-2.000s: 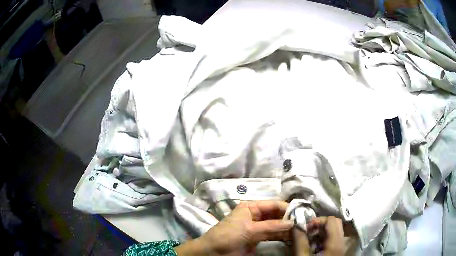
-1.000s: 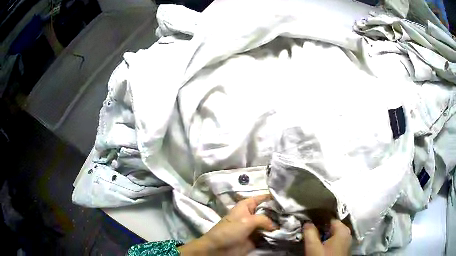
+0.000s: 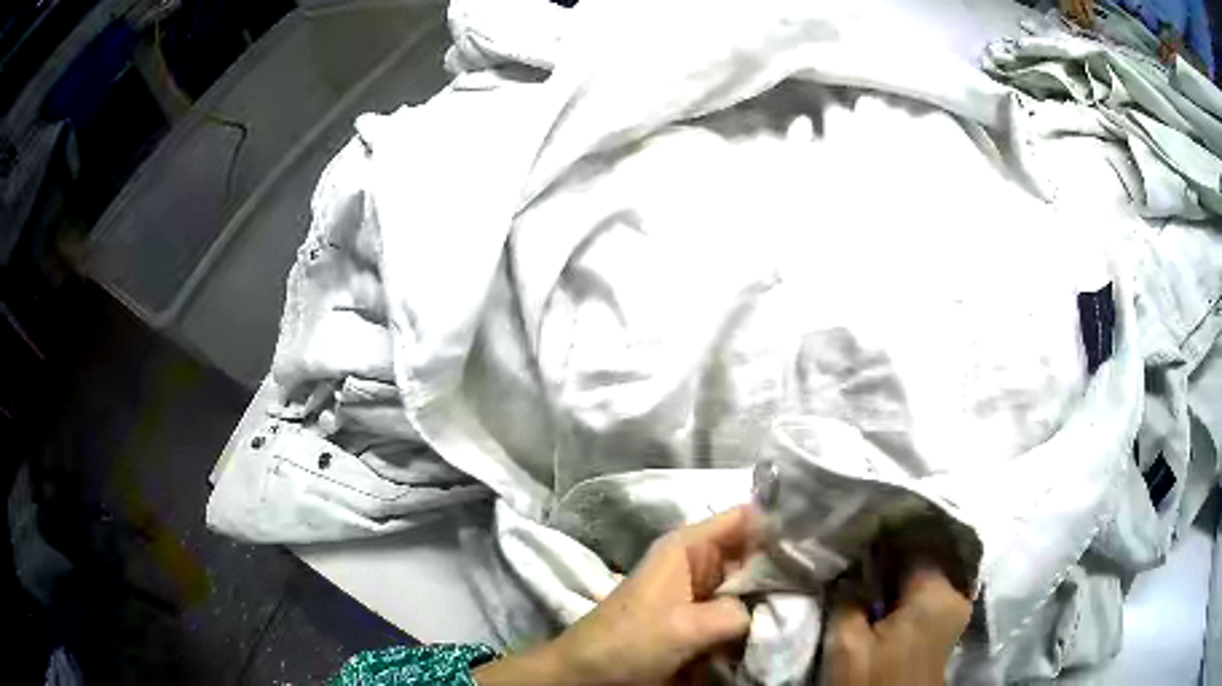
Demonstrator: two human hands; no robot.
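Observation:
A pale white garment (image 3: 831, 255) lies spread open in front of me, its dark label (image 3: 1096, 328) at the right. My left hand (image 3: 670, 596) is at the bottom centre, thumb and fingers pinching a bunched fold of the cloth. My right hand (image 3: 905, 623) is just right of it at the lower edge, its fingers partly inside a shadowed opening of the garment. What the right fingertips hold is hidden. A metal button (image 3: 765, 483) shows on the raised edge above my left hand.
More pale garments lie under and beside this one, with a buttoned cuff (image 3: 315, 489) at the left. A pale plastic bin (image 3: 268, 148) stands at the upper left. The white table (image 3: 402, 583) shows at the lower left. A blue-clothed person is partly visible at the top right.
My right fingers have gone further into the cloth opening. The cloth edge above my hands is lifted, and the button on the band beside it no longer shows. The whole view has shifted slightly.

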